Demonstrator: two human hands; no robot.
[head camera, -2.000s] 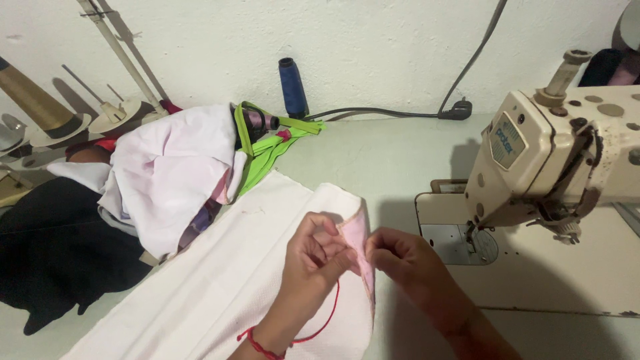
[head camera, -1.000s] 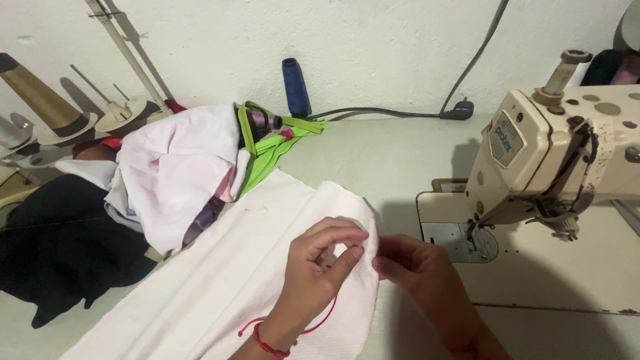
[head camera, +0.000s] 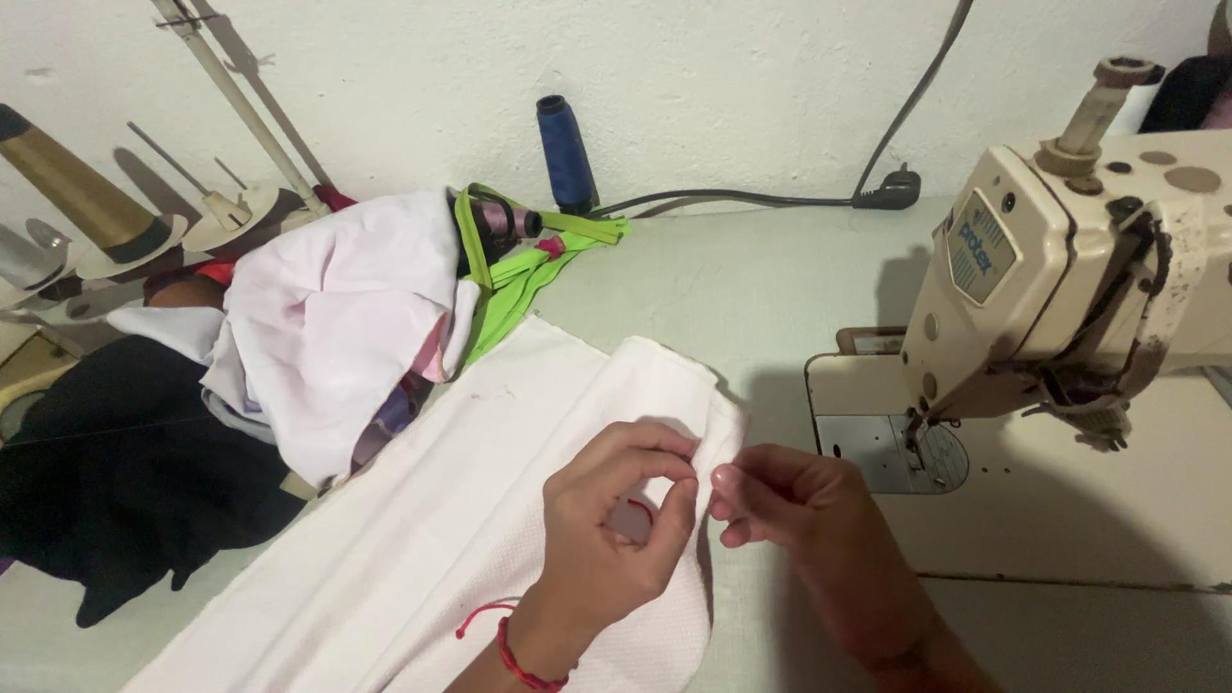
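A long piece of white fabric (head camera: 423, 481) lies across the table, its right end folded into a narrow edge. My left hand (head camera: 621, 520), with a red cord bracelet at the wrist, pinches that edge between thumb and fingers. Just right of it, my right hand (head camera: 799, 496) has its thumb and forefinger closed on the same edge. The sewing machine (head camera: 1059, 269) stands to the right of both hands, its needle and presser foot above the metal plate (head camera: 885, 452).
At the left are a heap of pale pink-white cloth (head camera: 327, 308), black fabric (head camera: 125, 472) and a thread stand with a gold cone (head camera: 82, 188). Lime green zippers (head camera: 520, 289), a blue thread cone (head camera: 566, 154) and a plug with its cable (head camera: 890, 188) lie or stand near the wall.
The pink side of the fabric's end, seen between my hands two seconds ago, is now turned under, and white shows there. Both hands stay at the edge.
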